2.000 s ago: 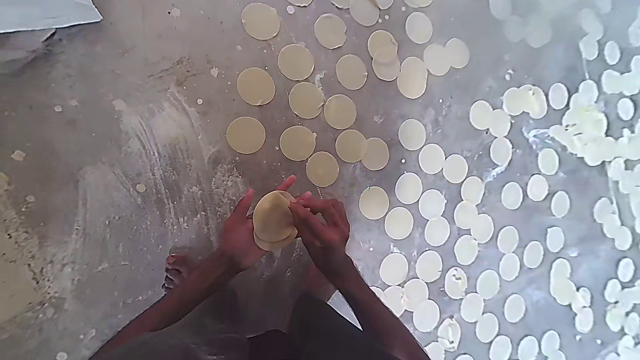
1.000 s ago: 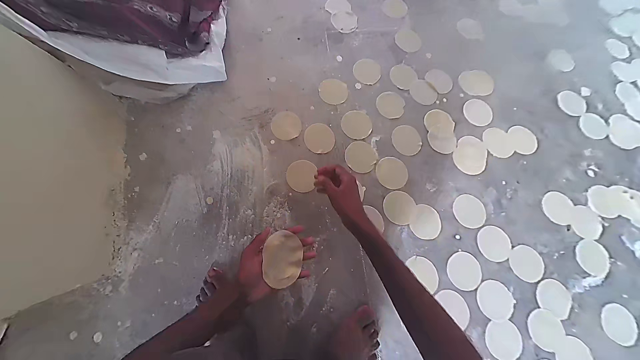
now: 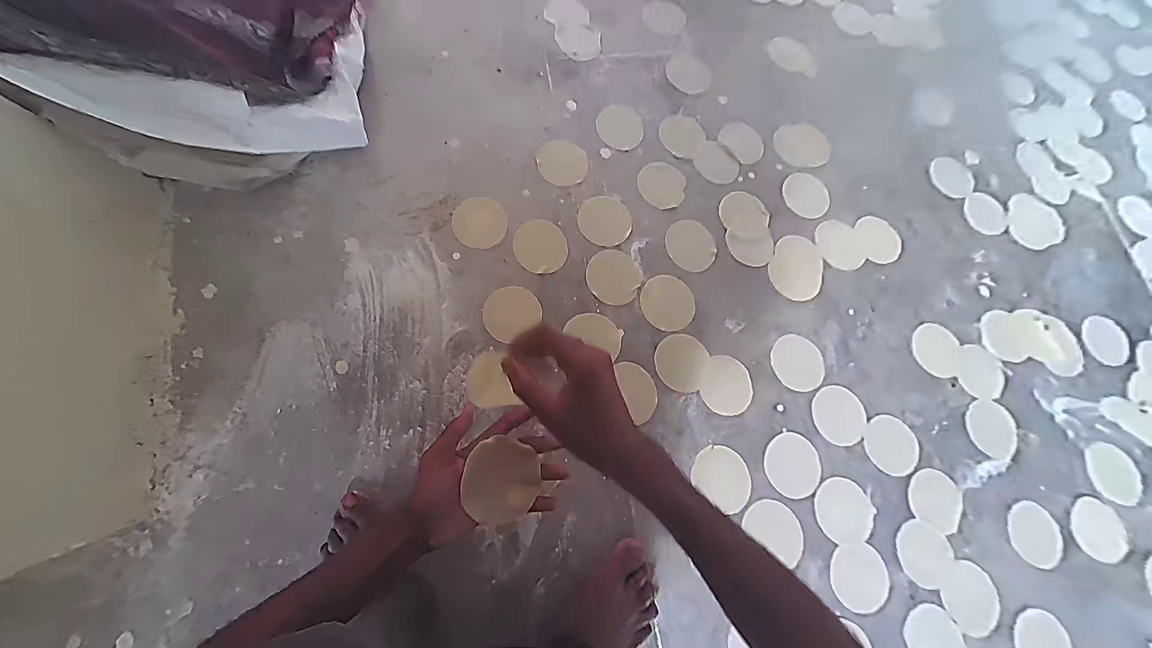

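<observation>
My left hand (image 3: 445, 486) is held palm up, low in the middle, with flat round dough discs (image 3: 500, 481) resting across its palm and fingers; how many lie in the pile is hidden. Just above and to the right, my right hand (image 3: 576, 387) is blurred, its fingers bent and pinching the edge of a thin dough disc (image 3: 490, 380). Whether that disc hangs in the air or touches the floor I cannot tell. Right above it, another round dough disc (image 3: 512, 314) lies on the floor, partly behind my fingertips.
Many thin discs, some overlapping, lie over the concrete floor (image 3: 297, 297) ahead and to the right, such as a pale disc (image 3: 797, 363). A white sheet (image 3: 180, 112) with dark cloth (image 3: 207, 36) is at the upper left, above a beige wall (image 3: 72, 342). My bare feet (image 3: 630, 585) are below.
My right hand has come back from the discs on the floor towards my left hand. A disc now shows at its fingers. The left hand still holds its discs palm up.
</observation>
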